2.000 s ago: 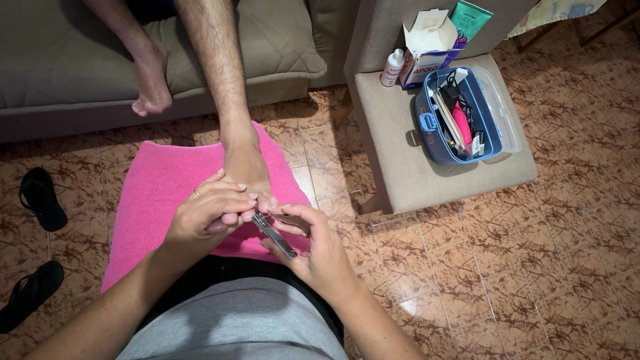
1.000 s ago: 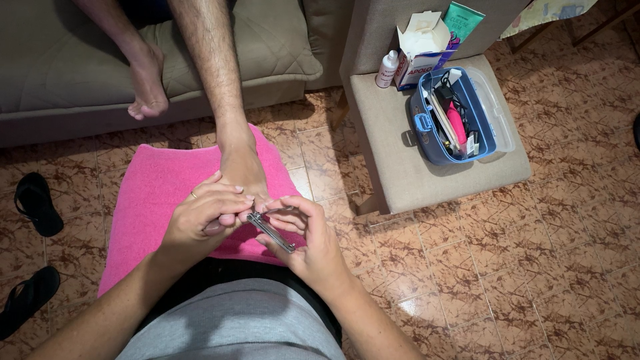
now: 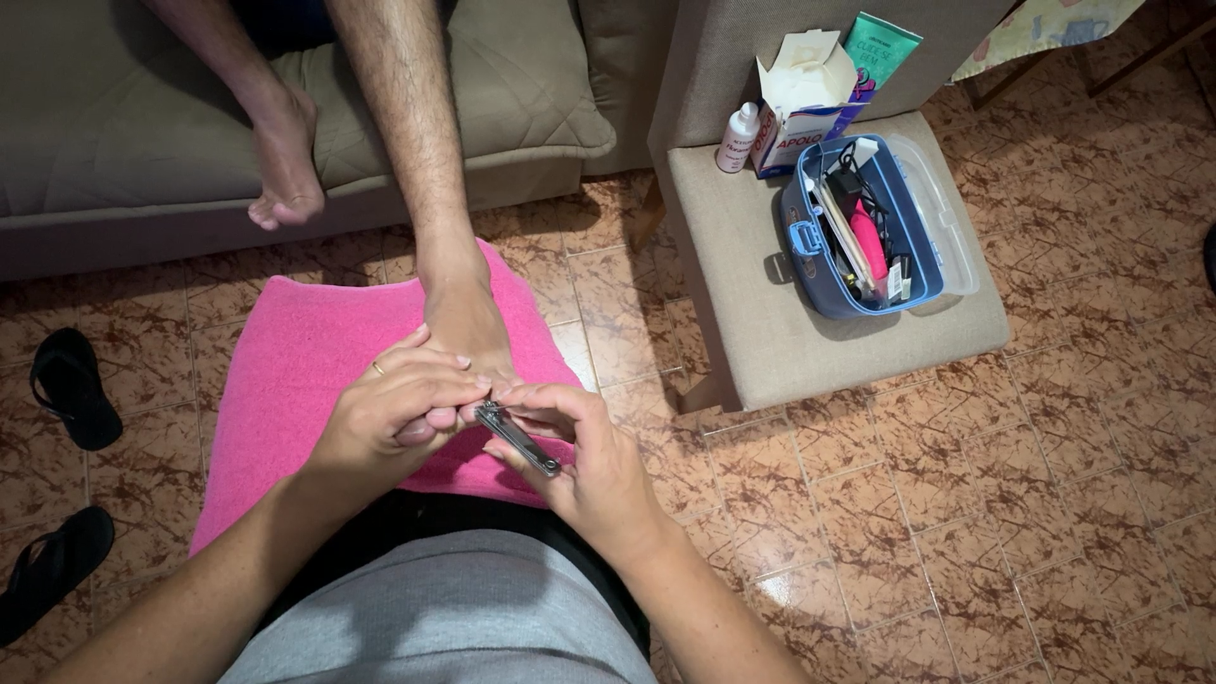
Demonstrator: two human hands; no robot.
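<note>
Another person's bare foot [image 3: 465, 318] rests on a pink towel [image 3: 304, 370] over my lap. My left hand [image 3: 394, 408] lies over the front of that foot, its fingers on the toes. A metal nail clipper [image 3: 518, 438] sits in my right hand [image 3: 589, 465], between thumb and fingers, its jaw end at the toes beside my left fingertips. My hands partly hide the toes, so which toe the jaws are at cannot be told.
The person's other foot [image 3: 287, 176] hangs at the sofa [image 3: 532, 95]. On a beige chair [image 3: 855, 370] stand a blue plastic box [image 3: 826, 285] of tools, a small bottle [image 3: 738, 139], an open carton [image 3: 793, 133] and a green tube [image 3: 879, 49]. Black flip-flops [image 3: 76, 389] lie on the tiled floor.
The nail clipper has changed its angle slightly in my right hand, and the fingers of that hand have shifted around it. My left hand has stayed on the foot.
</note>
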